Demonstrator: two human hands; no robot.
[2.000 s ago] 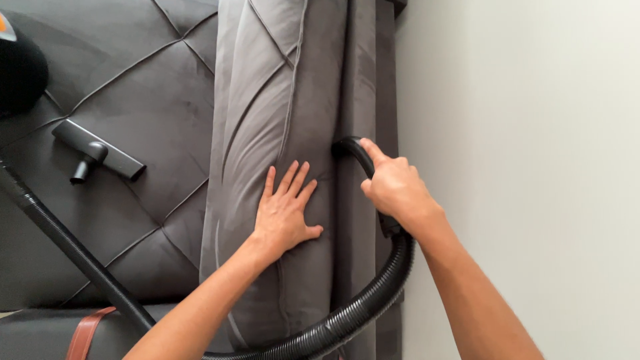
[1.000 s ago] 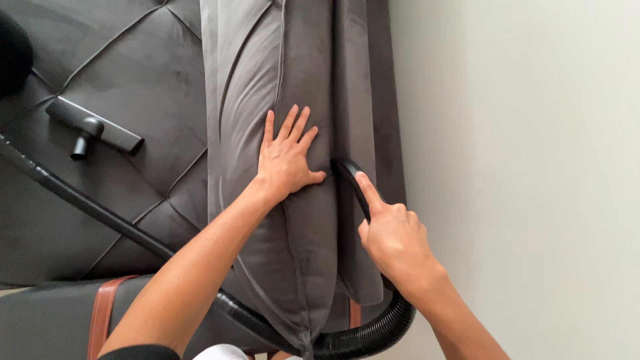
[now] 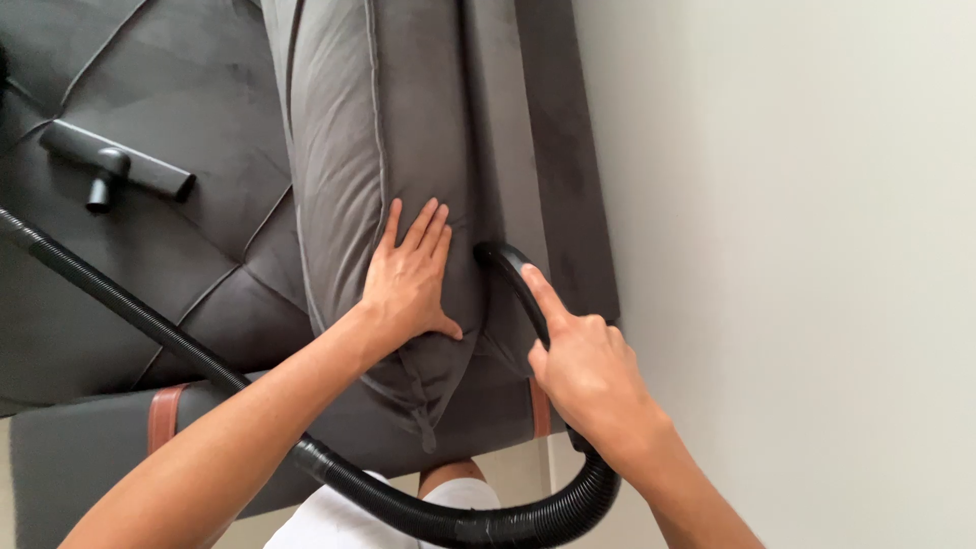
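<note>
My left hand (image 3: 412, 278) lies flat with spread fingers on a grey upholstered back cushion (image 3: 419, 122), pressing its side near the lower corner. My right hand (image 3: 591, 366) grips the curved black vacuum cleaner wand (image 3: 518, 278), index finger stretched along it. The wand's tip goes into the gap between the cushion and the sofa's back frame (image 3: 511, 145), so its end is hidden. From the wand's lower end the black corrugated hose (image 3: 488, 526) bends round under my left forearm and runs up to the left across the seat.
A black wide vacuum nozzle (image 3: 141, 168) lies on the tufted grey seat (image 3: 206, 91) at left. A pale wall (image 3: 793, 191) stands close on the right. The sofa's grey armrest (image 3: 84, 450) with brown straps (image 3: 162, 419) is at the bottom, beside my legs.
My right hand and the wand have moved down along the gap towards the armrest. My left hand remains on the cushion, now closer to its lower corner. The view has shifted.
</note>
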